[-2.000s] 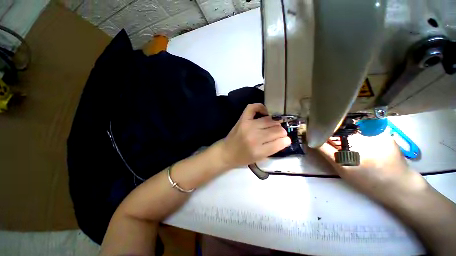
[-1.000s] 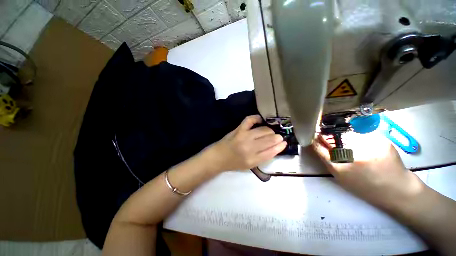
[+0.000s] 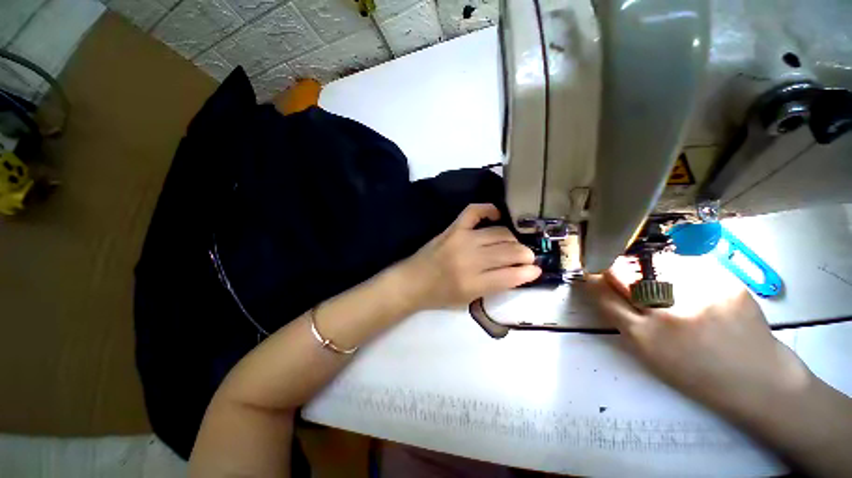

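Note:
A large black cloth garment [image 3: 308, 205] lies heaped left of the sewing machine head [image 3: 551, 112], and its edge runs to the needle area. My left hand [image 3: 476, 260] presses and pinches the garment edge just left of the presser foot [image 3: 559, 245]. My right hand [image 3: 696, 327] is right of the needle, partly behind the tension knob [image 3: 652, 294]. Its fingertips are near the foot, washed out by glare and partly hidden, so I cannot tell whether they hold cloth. Pale loose thread [image 3: 229, 289] lies on the garment.
A blue looped tool [image 3: 752, 265] and a round blue disc [image 3: 696, 238] lie right of the needle. A ruler scale [image 3: 560, 429] runs along the white table's front edge. A cardboard sheet [image 3: 75, 280] is at the left, and a white brick-patterned wall [image 3: 327, 37] is behind.
The camera view has shifted slightly. Both hands stay beside the needle. The dark cloth at the foot shows slightly less to the right than two seconds before.

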